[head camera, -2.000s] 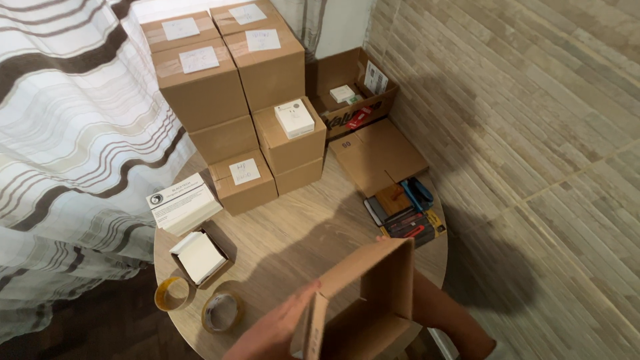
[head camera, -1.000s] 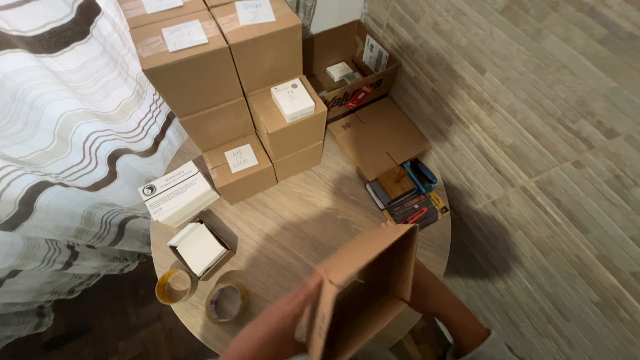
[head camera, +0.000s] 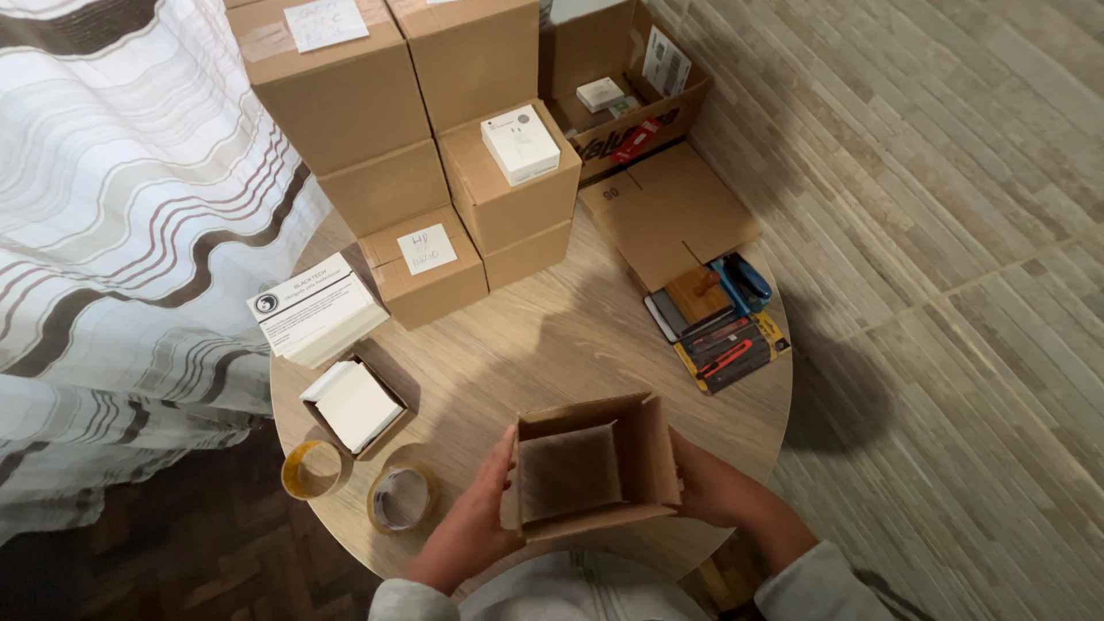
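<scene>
An open cardboard box (head camera: 664, 457) is held between my two hands at the near edge of the round wooden table. My left hand (head camera: 483, 509) presses on its left wall, and my right hand (head camera: 711, 483) holds its right wall, the fingers partly hidden behind the cardboard. The box's opening faces me, and its inside shows a brownish rectangle at the far end; I cannot tell whether this is a bottom or the tabletop seen through. Left of my left hand lie a roll of clear tape (head camera: 401, 498) and a yellowish tape roll (head camera: 312, 470).
Closed cardboard boxes (head camera: 345, 95) are stacked at the back left, one bearing a small white box (head camera: 520, 145). Paper slips fill a small tray (head camera: 397, 421) beside a card stack (head camera: 315, 306). Right: flattened cardboard (head camera: 673, 211), a wooden-handled stamp (head camera: 703, 297), packaged cutters (head camera: 733, 349), an open carton (head camera: 690, 108).
The box between my hands has turned from a slant to nearly level, with its opening now more toward the camera. Both hands have kept hold of it.
</scene>
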